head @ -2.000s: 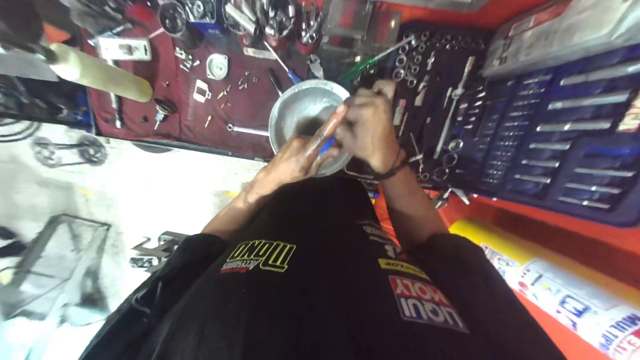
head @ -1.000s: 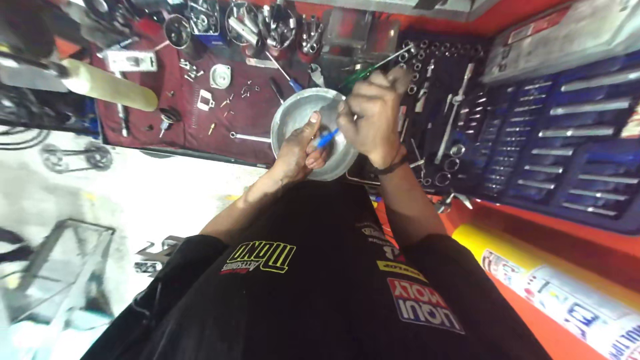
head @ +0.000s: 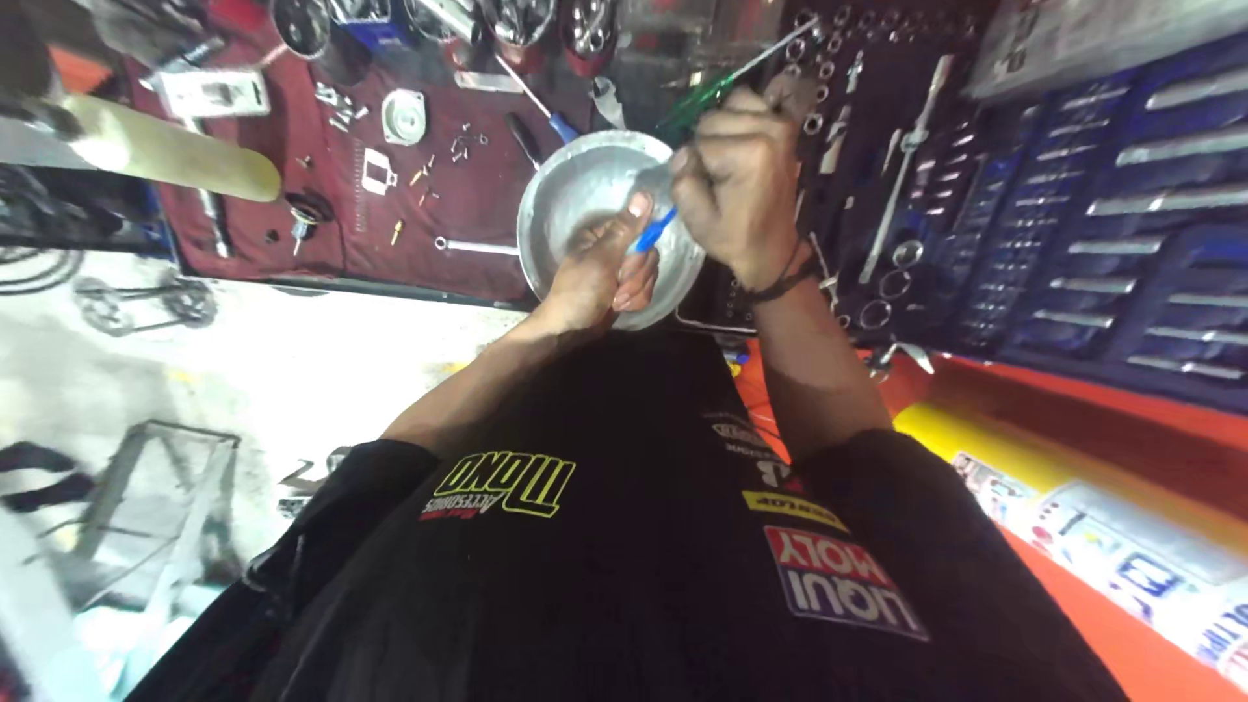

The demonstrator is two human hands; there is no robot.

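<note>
Over a round metal bowl (head: 546, 210), my left hand (head: 609, 258) holds a small part against a blue-handled tool (head: 655, 232); the part is mostly hidden by the fingers and cannot be named. My right hand (head: 736, 180) is closed at the upper end of the blue tool, above the bowl's right rim. The type of tool is not clear. Just beyond the right hand lies a screwdriver with a green handle (head: 694, 102). A combination wrench (head: 478, 247) lies left of the bowl on the dark red cloth (head: 322, 234).
Small screws and a round metal cover (head: 404, 117) lie on the cloth. A pale yellow bottle (head: 175, 151) is at the left. Containers of tools line the far side. On the right are a ratchet (head: 912, 141), a blue socket tray (head: 1033, 195) and a yellow can (head: 975, 439).
My left hand was stretched out flatter along the fingers two seconds ago; it is now curled, thumb up. The right hand stays near the bowl's right rim, and the blue tool shows more plainly.
</note>
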